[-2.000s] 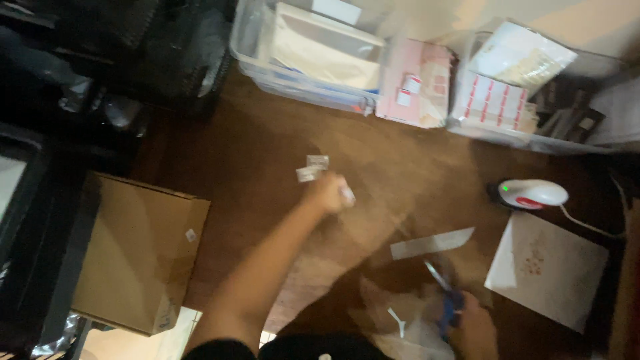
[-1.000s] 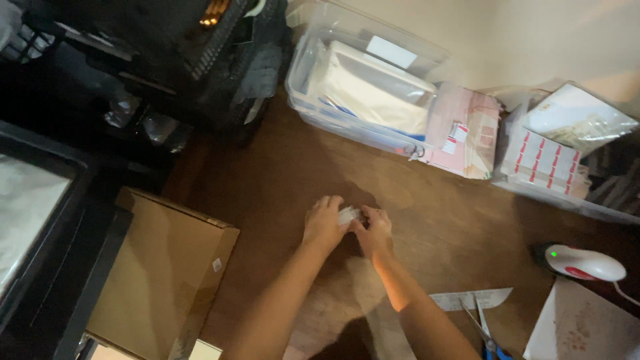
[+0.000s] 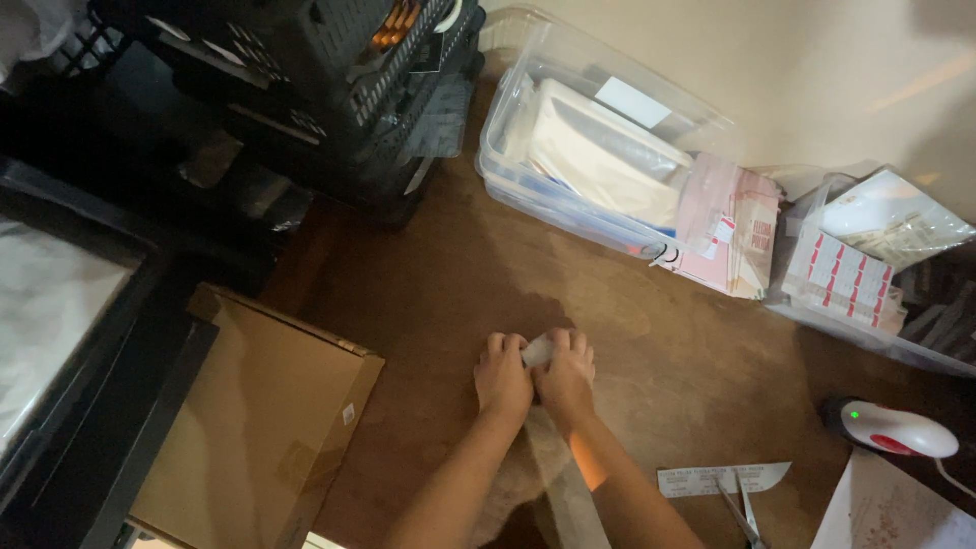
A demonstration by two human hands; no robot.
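Both hands meet over the wooden table, near the middle of the view. A small pale, whitish item [image 3: 538, 351] shows between them. My left hand [image 3: 504, 375] closes its fingers on the item's left side, and my right hand [image 3: 566, 370] grips it from the right. The fingers hide most of it, so its kind cannot be told. Right of my right forearm lies a printed paper strip [image 3: 686, 480], with the blades of scissors [image 3: 746, 512] over it.
A cardboard box [image 3: 259, 427] lies at the left, below black plastic crates [image 3: 305, 69]. Along the wall stand a clear plastic bin [image 3: 564, 221], pink printed cards [image 3: 751, 236] and another clear bin [image 3: 877, 335]. A white barcode scanner [image 3: 903, 431] rests at the right, above a white sheet [image 3: 892, 507].
Two seconds ago my right hand was at the scissors, lower right, and my left hand was alone with small pale items. Both hands have since come together on one. The scissors now lie on the table.
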